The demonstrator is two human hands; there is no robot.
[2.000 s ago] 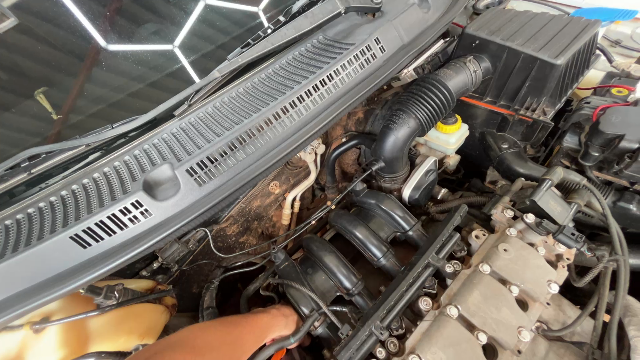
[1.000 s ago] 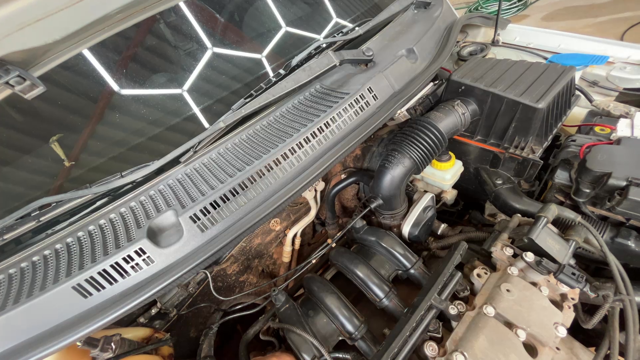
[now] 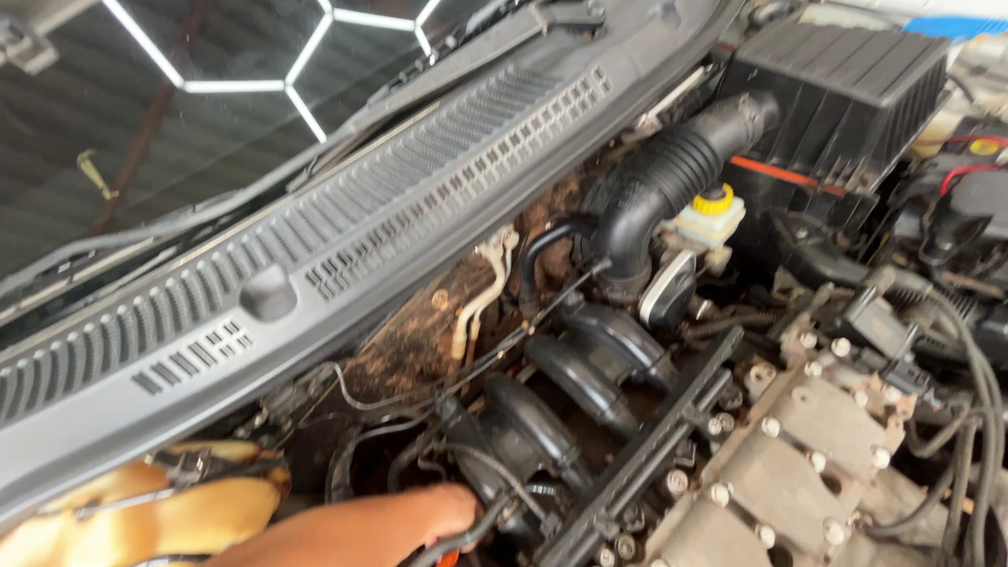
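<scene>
My left hand [image 3: 453, 508] reaches in from the bottom edge, beside the black plastic intake manifold [image 3: 535, 425]. A dark hose crosses in front of it and its fingers are hidden low among the hoses, so what it touches or holds cannot be told. A small orange thing [image 3: 448, 558] shows just below the hand at the frame's edge. Right of the manifold runs a black rail [image 3: 638, 465], with the grey metal valve cover [image 3: 776, 465] and its bolts beyond it. My right hand is out of view.
The black slotted cowl panel [image 3: 268, 291] slants below the windshield. A corrugated intake hose [image 3: 669, 173] joins the black air filter box [image 3: 835, 71]. Near them is a fluid reservoir with a yellow cap [image 3: 711, 199]. A yellowish plastic tank [image 3: 205, 512] lies at lower left; a thin cable [image 3: 520, 331] crosses the bay.
The view has shifted and come closer since one second ago. My left hand and forearm show plainly again, as two seconds ago; one second ago they were almost wholly below the frame.
</scene>
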